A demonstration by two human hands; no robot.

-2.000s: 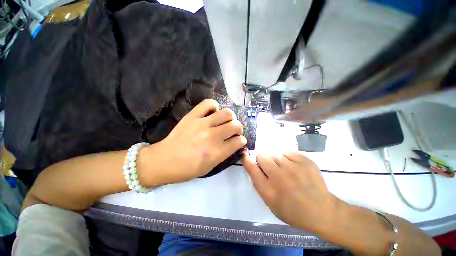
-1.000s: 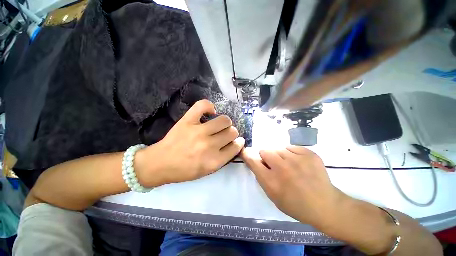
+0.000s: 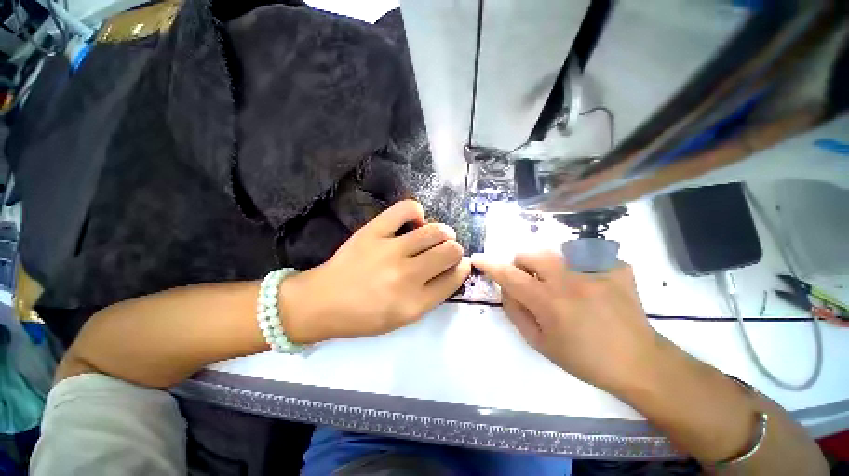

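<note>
A dark, soft garment piece (image 3: 307, 102) with raw edges spreads over the left of the table and runs under the lit head of the sewing machine (image 3: 442, 84). My left hand (image 3: 386, 270) has its fingers curled on the cloth and pinches its edge just in front of the needle area (image 3: 484, 200). My right hand (image 3: 586, 311) touches the same edge with its fingertips, close beside my left fingertips. A small strip of cloth shows below the fingertips. The needle tip is lost in the glare.
A black slab like a phone (image 3: 715, 226) with a white cable lies at the right. Snips (image 3: 812, 299) with coloured handles lie beyond it. A grey ruler strip (image 3: 419, 426) runs along the table's front edge. Brown board (image 3: 140, 22) shows at the upper left.
The view has shifted, so most things sit further right. My right hand has moved slightly away from my left, with only its fingertips near the cloth edge, and a small strip of cloth now shows between them.
</note>
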